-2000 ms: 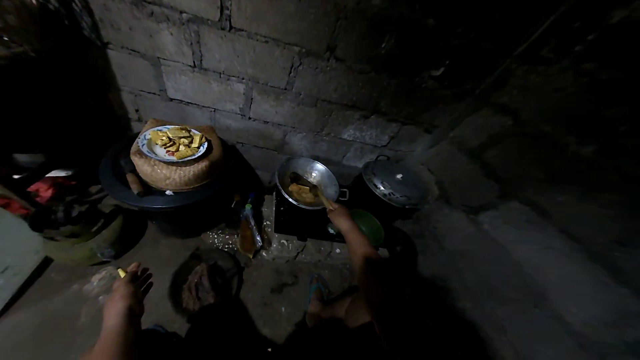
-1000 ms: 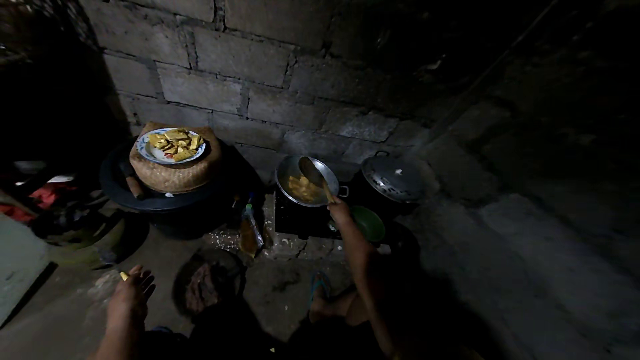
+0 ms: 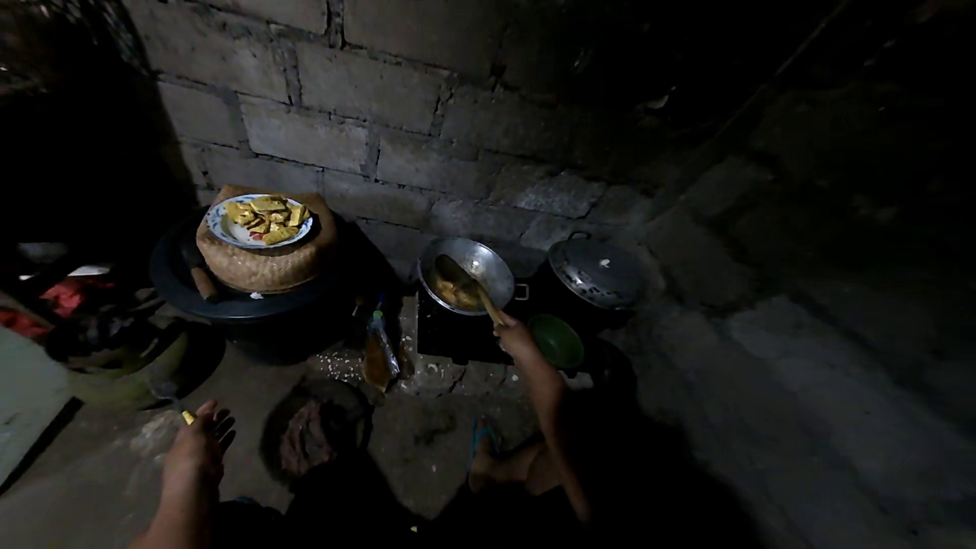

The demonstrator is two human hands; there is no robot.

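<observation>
My right hand [image 3: 515, 335] grips the handle of a wooden spatula [image 3: 456, 273], whose blade is over food pieces [image 3: 457, 296] in a metal wok [image 3: 494, 263]. The wok stands on a dark stove [image 3: 442, 335]. At the lower left, my left hand [image 3: 200, 436] holds a utensil with a yellow handle [image 3: 188, 417]; its grey end points away and its kind is unclear. A patterned plate [image 3: 219, 229] with yellow food pieces [image 3: 276, 216] rests on a woven basket [image 3: 259, 268].
A lidded pot [image 3: 598, 271] stands right of the wok, with a green bowl [image 3: 555, 341] before it. The basket sits on a large dark basin [image 3: 179, 293] beside a brown-handled tool [image 3: 203, 284]. A bottle [image 3: 379, 358] and a container with dark cloth [image 3: 306, 438] are nearer. Behind rises a block wall [image 3: 366, 84].
The spatula has moved within the wok; its blade was low among the food two seconds ago and is now higher toward the rim. My left hand has stayed about where it was.
</observation>
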